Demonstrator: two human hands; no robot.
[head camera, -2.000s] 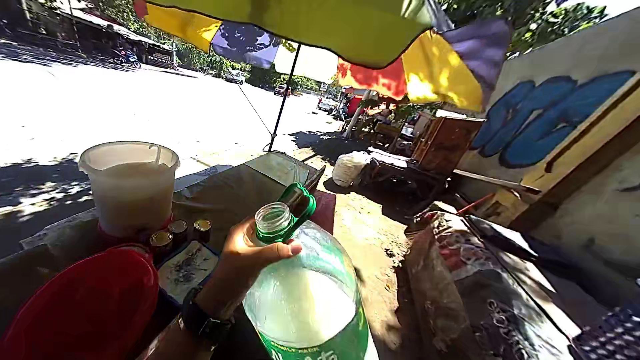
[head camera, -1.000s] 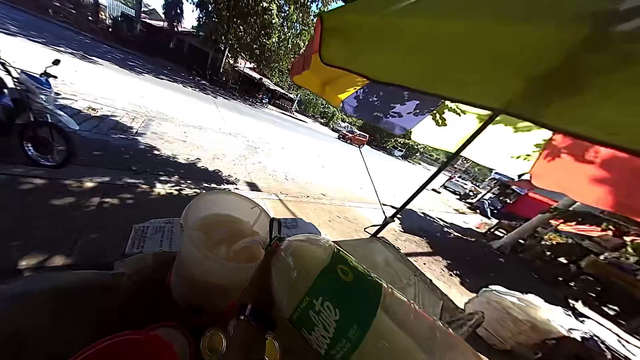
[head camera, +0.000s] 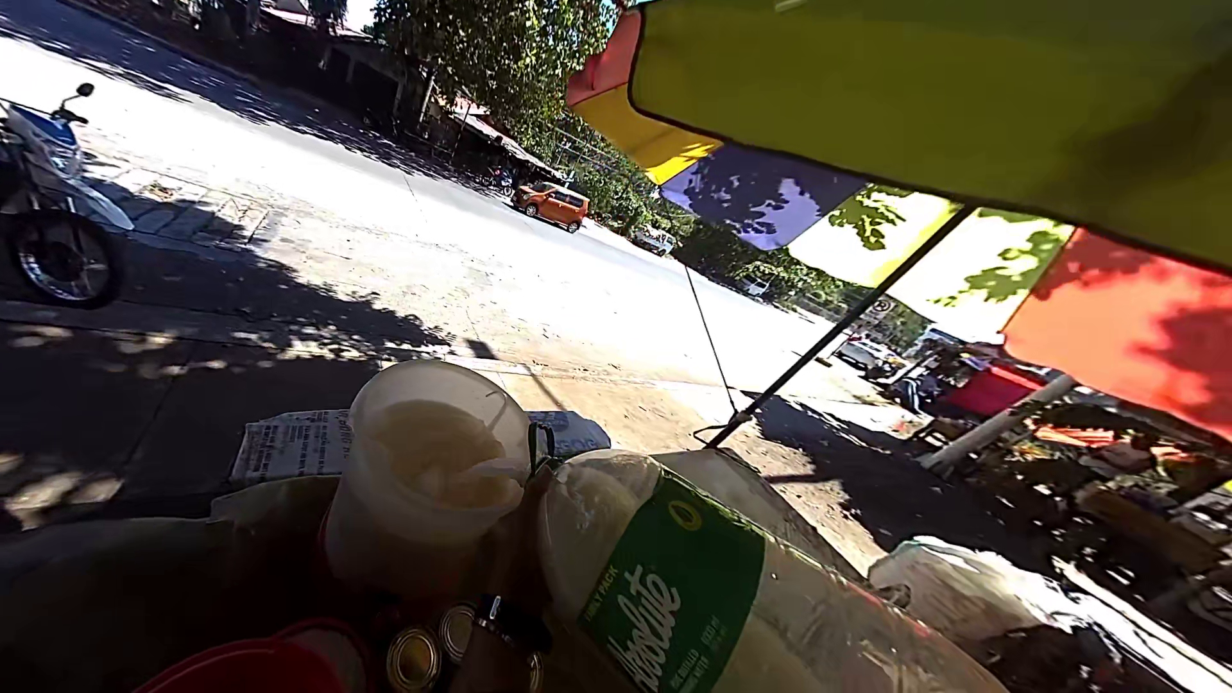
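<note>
A large clear plastic bottle (head camera: 674, 577) with a green label lies tipped at the lower middle, its neck end at the rim of a translucent white plastic bucket (head camera: 385, 491). Cloudy whitish liquid shows in the bucket, with a pale stream or splash at its right side. My left hand (head camera: 527, 544), in deep shadow with a dark watch on the wrist, grips the bottle's neck; its fingers are mostly hidden. Beneath the wrist stand several small round tins (head camera: 414, 659). At the lower left is a red plastic basin (head camera: 250, 669). My right hand is out of view.
A printed sack (head camera: 294, 443) lies behind the bucket. A black umbrella pole (head camera: 847, 322) slants up to a multicoloured umbrella (head camera: 914, 115). A whitish sack (head camera: 962, 587) stands at the right. Beyond are a motorcycle (head camera: 63, 212) and an orange car (head camera: 551, 205).
The bottle was upright with its neck uncovered two seconds ago; it is now tipped against the bucket, my left hand still at its neck. The view has swung left and tilted.
</note>
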